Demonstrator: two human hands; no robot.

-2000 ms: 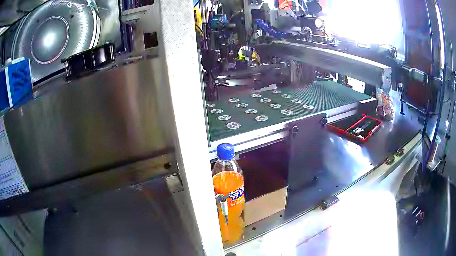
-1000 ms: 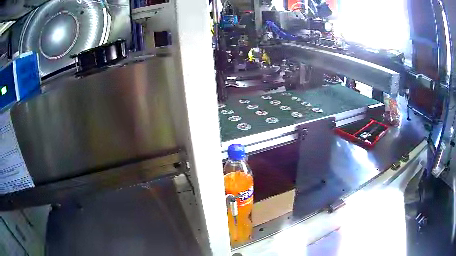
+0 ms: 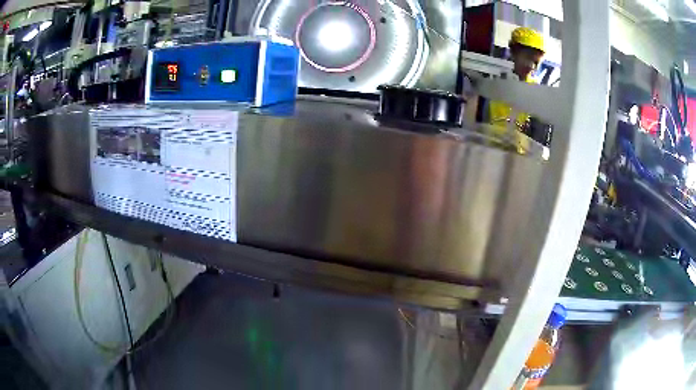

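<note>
Neither of my hands is in the picture. Nearest in front is a brushed steel machine housing (image 3: 366, 198). A blue control box (image 3: 221, 72) with red digits and a lit switch sits on its top at the left. A white instruction sheet (image 3: 164, 171) with photos and text is on the steel front below the box. A large round silver disc (image 3: 397, 46) with concentric rings stands behind the box. A low black round fixture (image 3: 421, 105) sits on the top right of the box.
A thick white post (image 3: 568, 152) slants at the right. Beyond it are a green conveyor (image 3: 656, 278) with rows of small pale parts and an orange drink bottle (image 3: 542, 354). A person in a yellow cap (image 3: 526, 38) is behind. A white cabinet (image 3: 57, 297) with a yellow loop stands low left.
The view has swung left. The housing, disc and post have shifted right in the picture. The whole control box, the sheet and the person now show; the red-edged tray no longer does.
</note>
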